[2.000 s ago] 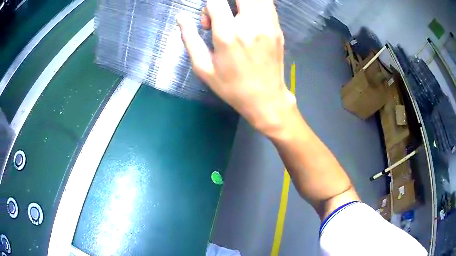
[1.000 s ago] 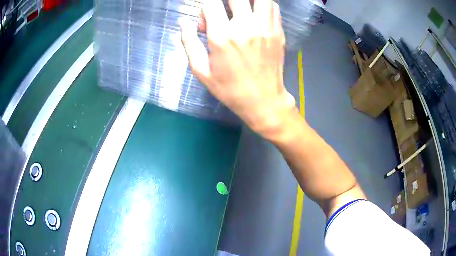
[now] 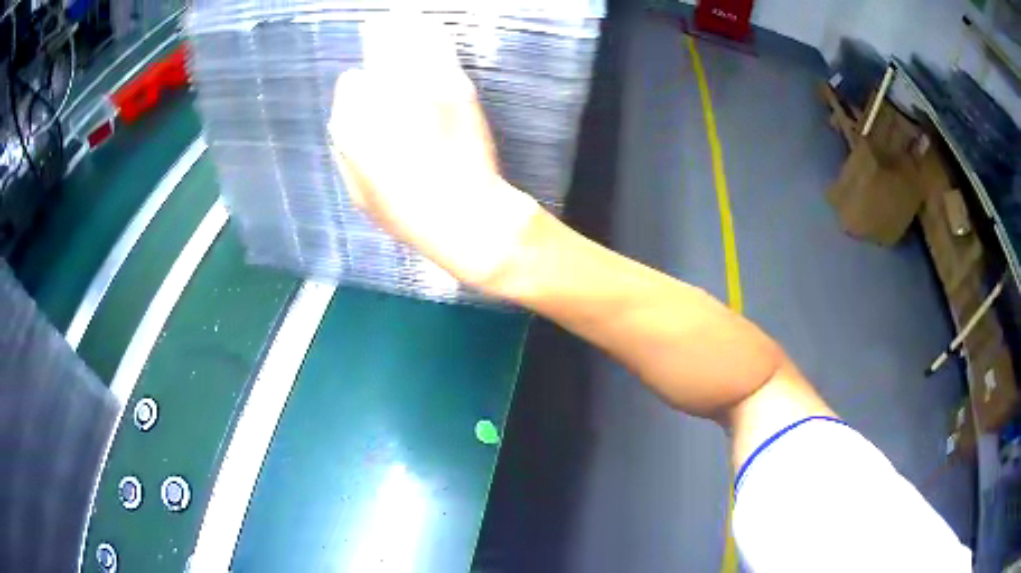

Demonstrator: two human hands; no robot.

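A tall stack of blister trays (image 3: 280, 168), greyish and translucent with many thin edge lines, stands across the worktop and belt at the top. My right hand (image 3: 420, 157) is bare and in front of the stack's near side, over-bright and blurred. Its fingers are bent or hidden, and I cannot tell whether they grip a tray. My left hand is out of the picture.
Several round parts (image 3: 175, 492) lie on the green conveyor belt (image 3: 202, 369) at lower left. A white side rail (image 3: 263, 425) borders the worktop (image 3: 381, 392), which bears a green sticker (image 3: 487, 432). Another greyish stack (image 3: 50, 448) stands far left. Cardboard boxes (image 3: 879, 199) are right.
The view has shifted, showing more of the stack's front, red objects and floor beyond. My right hand has moved left across the stack, and its spread fingers no longer show clearly.
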